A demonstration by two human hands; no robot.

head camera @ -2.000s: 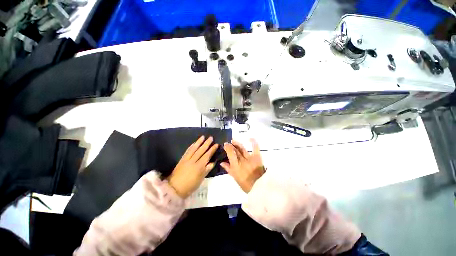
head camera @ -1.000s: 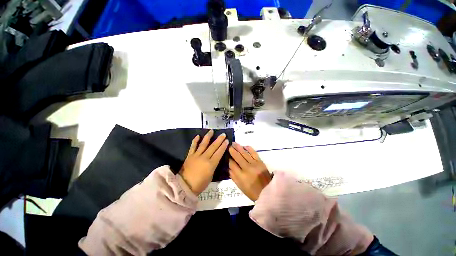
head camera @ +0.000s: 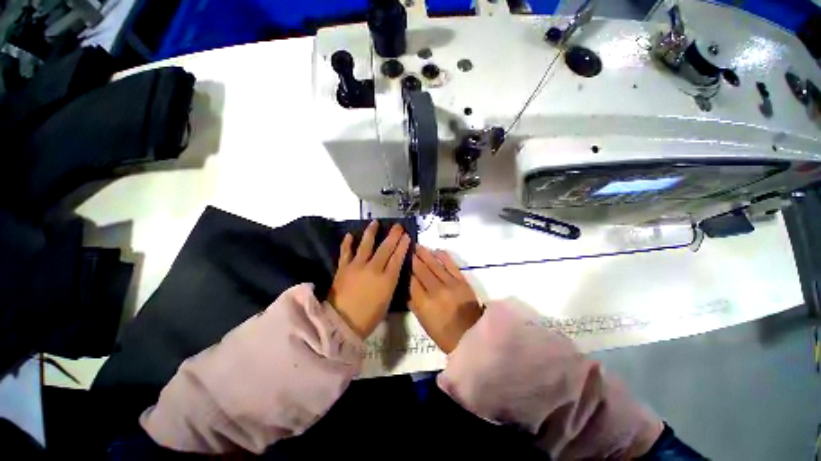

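A black fabric panel [head camera: 234, 279] lies on the white table, its right end under both hands, its far edge at the presser foot area [head camera: 423, 216] of the white sewing machine [head camera: 486, 99]. My left hand [head camera: 367, 279] lies flat on the panel, fingers slightly apart, fingertips just in front of the foot. My right hand [head camera: 441, 297] rests at the panel's right edge, fingers together and pressing on it. Neither hand is closed around the fabric. The needle itself is too small to make out.
Folded black panels [head camera: 117, 122] are stacked at the left, with more black pieces [head camera: 63, 288] nearer. Black thread snips [head camera: 540, 223] lie on the machine bed below the control panel [head camera: 648, 185]. A blue bin [head camera: 243, 22] stands behind the table [head camera: 261, 117]. Printed ruler marks run along the near edge.
The view has shifted, so the machine sits higher and slightly right. The panel now has a raised fold left of my left hand. Both hands remain on the fabric near the foot.
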